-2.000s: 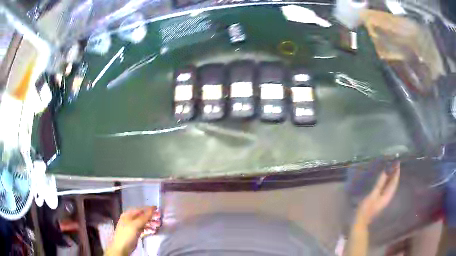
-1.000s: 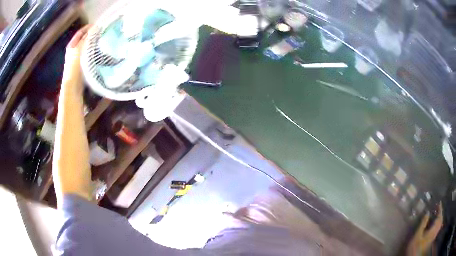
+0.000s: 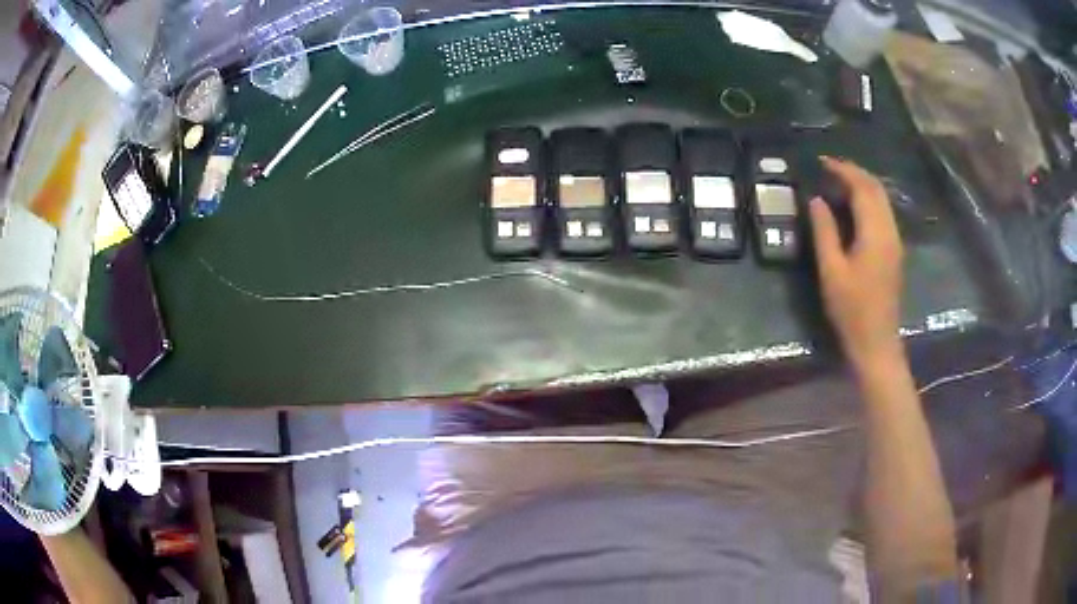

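Several black keypad phones [image 3: 648,189] lie side by side in a row on the dark green mat [image 3: 390,342], backs up with pale labels showing. My right hand [image 3: 860,254] is over the mat just right of the row's right end, fingers apart and nothing seen in it. The desk fan [image 3: 45,413] with blue blades stands at the far left. My left forearm [image 3: 85,571] shows below the fan; the left hand is hidden behind the fan's cage or cut off, so its grip cannot be seen.
A white cord [image 3: 532,440] runs across below the bench edge. A maroon smartphone [image 3: 136,309] lies near the fan. Clear cups [image 3: 280,69], a white stick [image 3: 302,132] and tweezers [image 3: 369,138] are at upper left. A long thin wire [image 3: 354,291] lies on the mat.
The view has swung back from the fan to the row of phones. My right hand has come up onto the mat beside the row. My left arm is now mostly out of view.
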